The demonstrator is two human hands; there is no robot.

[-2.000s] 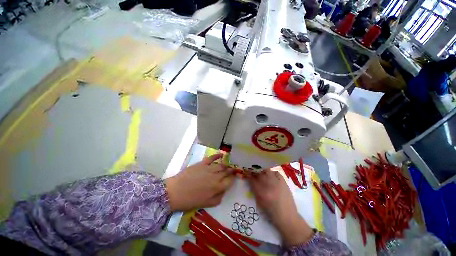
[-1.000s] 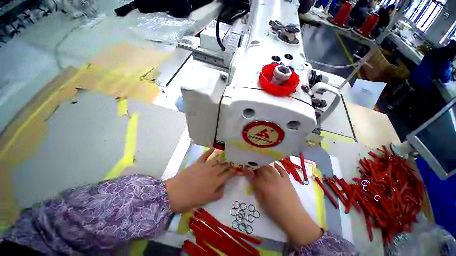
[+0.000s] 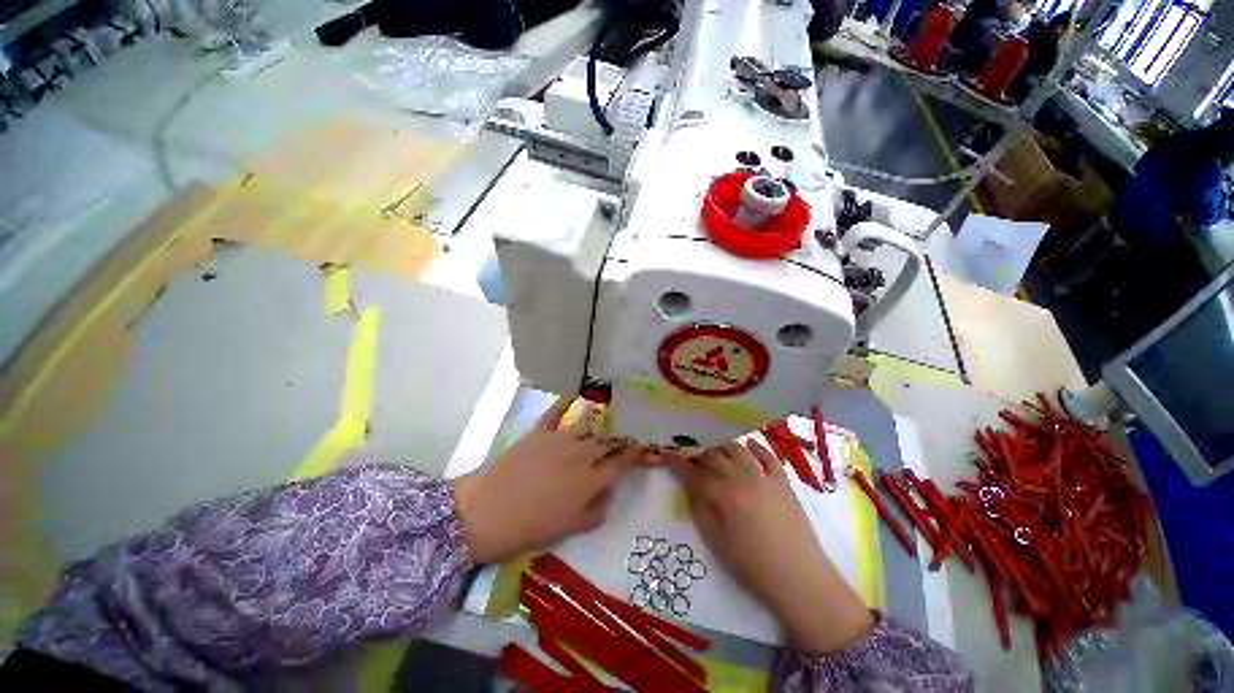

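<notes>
My left hand (image 3: 544,485) and my right hand (image 3: 738,508) rest on the white work plate (image 3: 636,508), fingertips close together under the white sewing machine head (image 3: 731,311). A small piece of red strip (image 3: 659,456) shows between the fingertips; the fingers and the head hide most of it and the presser area. A loose cluster of metal rings (image 3: 663,574) lies on the plate between the wrists. Unsewn red strips (image 3: 609,630) lie side by side nearest me, below the rings.
A big heap of red tabs (image 3: 1056,521) lies at right, with a trail of pieces leading back behind my right hand. A clear plastic bag (image 3: 1144,657) is below the heap. A monitor (image 3: 1191,372) stands at far right. Yellow tape (image 3: 355,379) marks the table at left.
The view has shifted, so the machine head appears slightly farther left than two seconds ago. Both hands stay at the same place under the head, with only slight finger movement.
</notes>
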